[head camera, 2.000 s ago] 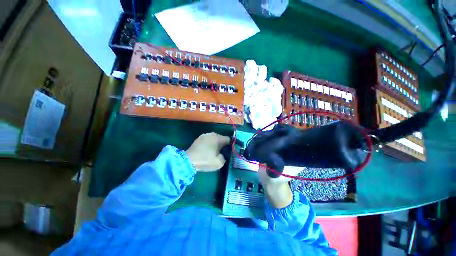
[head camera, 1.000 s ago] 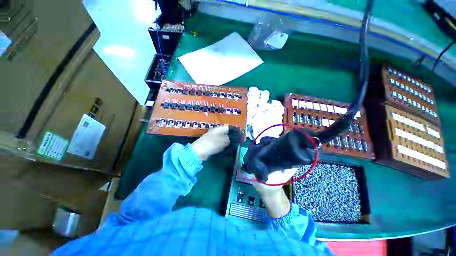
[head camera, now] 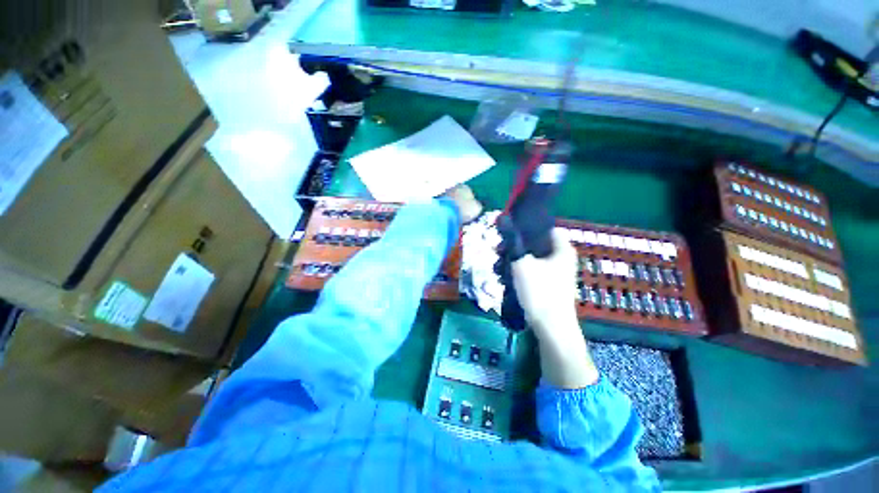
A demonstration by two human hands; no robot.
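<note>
My right hand [head camera: 546,281] is closed around the black electric screwdriver [head camera: 533,220], held upright above the gap between the trays. My left hand [head camera: 465,202] is stretched out past the right end of the left component tray [head camera: 306,260], near the paper sheet; its fingers are small and blurred, and whether it holds anything cannot be told. The teal cover jig [head camera: 431,371] lies in front of me, with black power transistors [head camera: 466,412] in its windows over ribbed silver heat sinks. My left sleeve hides part of the left tray.
A white cloth [head camera: 481,262] lies between the left tray and the second component tray [head camera: 696,306]. The screw box [head camera: 644,395] is right of the jig. Stacked trays [head camera: 737,289] stand far right. A paper sheet [head camera: 422,162] lies behind the left tray. Cardboard cartons [head camera: 207,241] stand at left.
My left hand has moved forward, away from the jig. My right hand has lifted the screwdriver away from the jig and turned it more upright. The jig's upper transistors now show. The view has shifted.
</note>
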